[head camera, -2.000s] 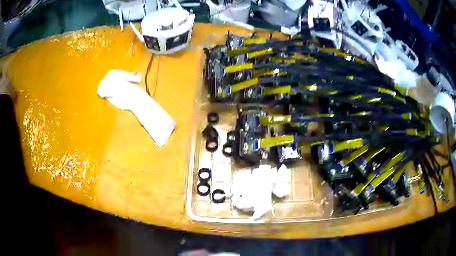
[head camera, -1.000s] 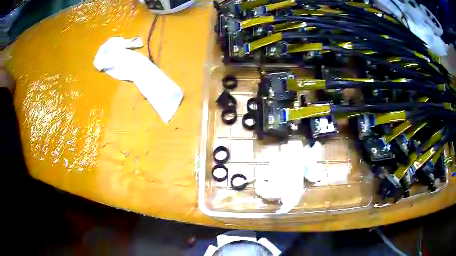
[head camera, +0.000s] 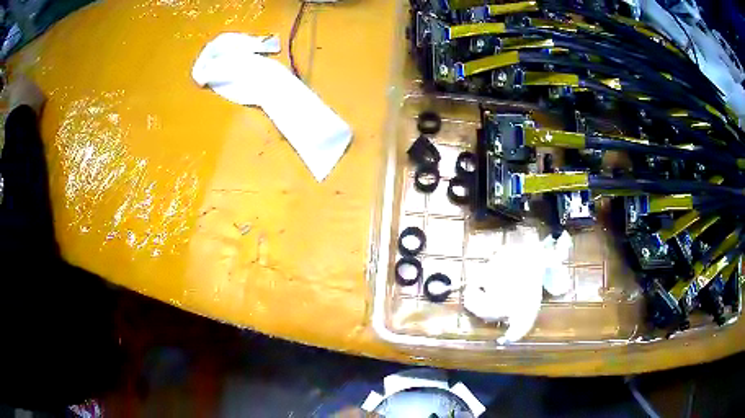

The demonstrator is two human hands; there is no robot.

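Note:
A white rounded housing with a ring of flat white tabs (head camera: 425, 400) shows below the table's front edge, cut off by the bottom of the picture. A small blurred skin-toned patch lies at its left, at the bottom edge; it may be part of my left hand (head camera: 353, 412), and its grip cannot be made out. My right hand is not in view. On the table, a clear blister tray (head camera: 380, 269) holds black camera modules (head camera: 506, 175) with yellow ribbon cables (head camera: 555, 183), several black rings (head camera: 412, 240) and a bunched white lump (head camera: 506, 282).
A white glove or cloth (head camera: 286, 110) lies mid-table on the orange top (head camera: 269, 237), near a thin dark red wire (head camera: 294, 49). Black cables (head camera: 670, 139) fan to the right. A dark sleeve (head camera: 28, 188) and hand (head camera: 24, 91), owner unclear, are at the left edge.
The view has tilted down and shifted left, so the table items sit higher and further right. The white housing has come into view at the bottom; the housings at the back have mostly left the picture.

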